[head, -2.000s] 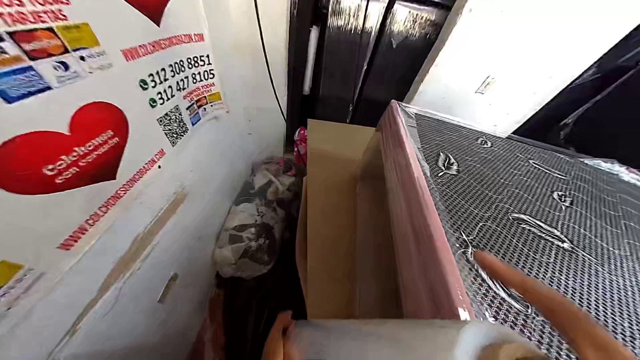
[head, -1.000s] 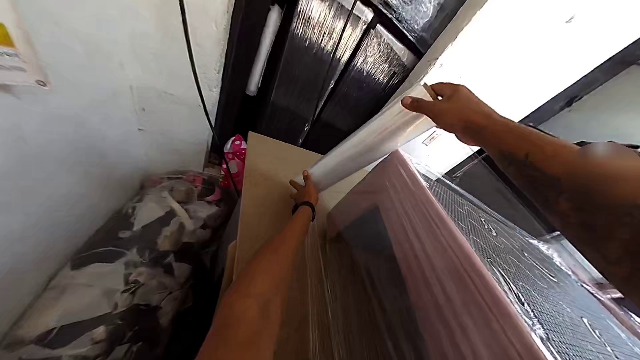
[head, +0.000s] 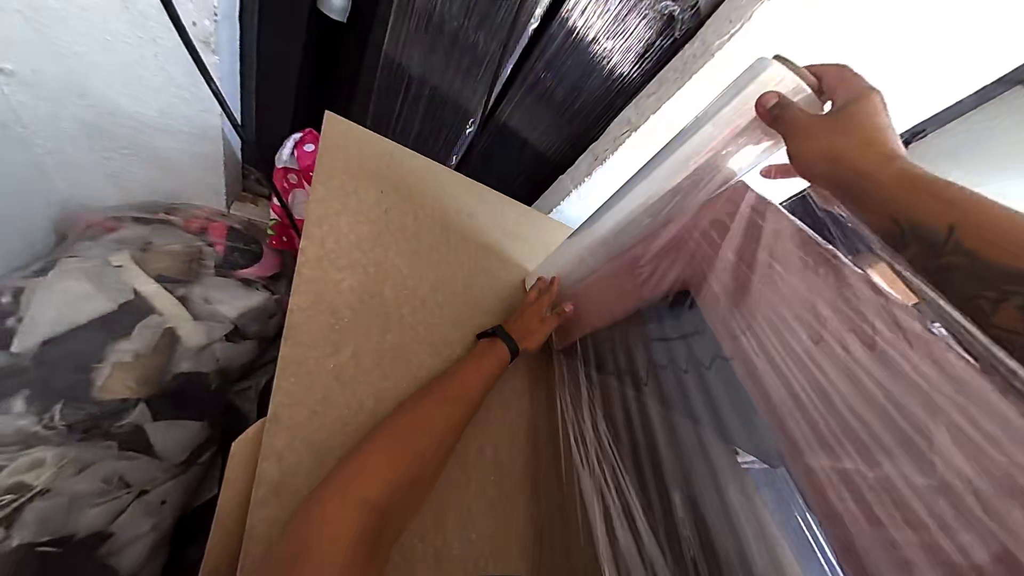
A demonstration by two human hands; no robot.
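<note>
A long roll of clear stretch film [head: 672,164] slants across the upper right. My right hand [head: 840,128] grips its upper end, where the core sticks out. My left hand [head: 542,314], with a black band at the wrist, is at the roll's lower end; its fingers rest there, and how firmly they hold is hard to tell. Film runs from the roll over the side of a pink-edged, box-like piece [head: 864,376], which has a dark panel [head: 680,400] on its near side. A brown fiberboard sheet [head: 384,264] stands beside it, under my left forearm.
Clear bags of fabric scraps [head: 152,320] lie at the left by a white wall [head: 104,104]. A pink polka-dot cloth [head: 294,188] is behind the board. Black film-wrapped pieces [head: 584,88] stand at the back. A dark cable [head: 204,72] hangs at the upper left.
Two seconds ago the roll lay low, at the near end of the pink-edged piece. It now slants up at the far end, between my hands, with film spread along the side. The view has shifted closer.
</note>
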